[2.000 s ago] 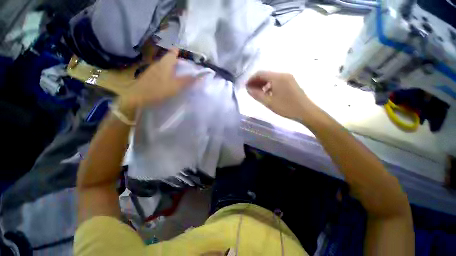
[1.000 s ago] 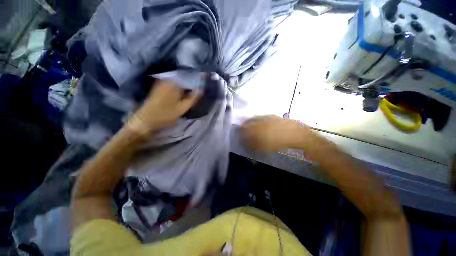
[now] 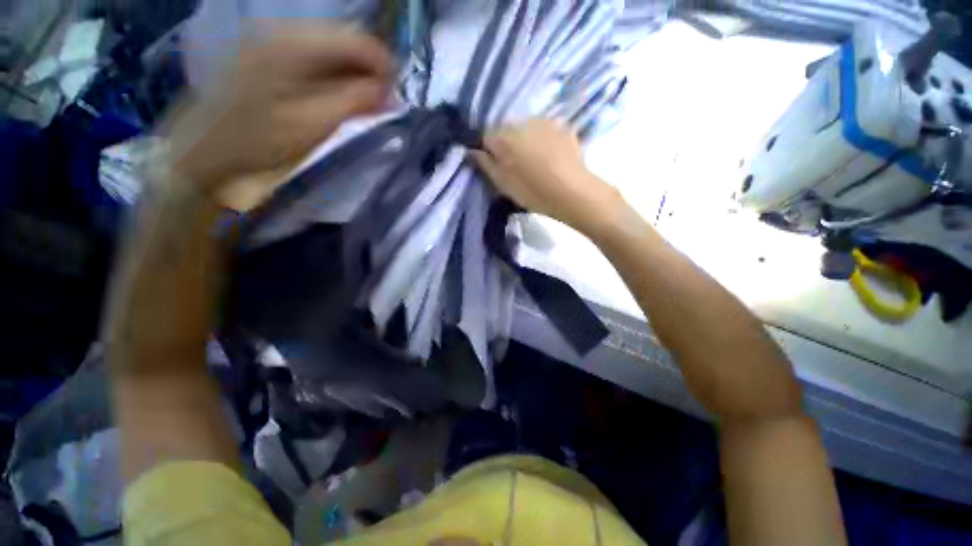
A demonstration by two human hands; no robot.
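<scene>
A bundle of grey-white panels [image 3: 432, 267] with dark edges hangs fanned out over the table's front edge. It is drawn together at a dark knotted band [image 3: 453, 126], and a dark strip end [image 3: 565, 306] hangs to the right. My right hand [image 3: 536, 165] is closed on the band at the knot. My left hand [image 3: 288, 101] is raised over the bundle's upper left and blurred; whether it holds cloth cannot be told.
The white sewing machine [image 3: 853, 128] with a blue stripe stands at the right on the white table [image 3: 703, 256]. A yellow loop handle [image 3: 887, 290] lies below its head. Cloth pieces [image 3: 309, 443] are heaped below the bundle.
The bundle has spread into a fan with its dark edges showing. My right hand has moved up onto the knot. My left hand has moved up and left.
</scene>
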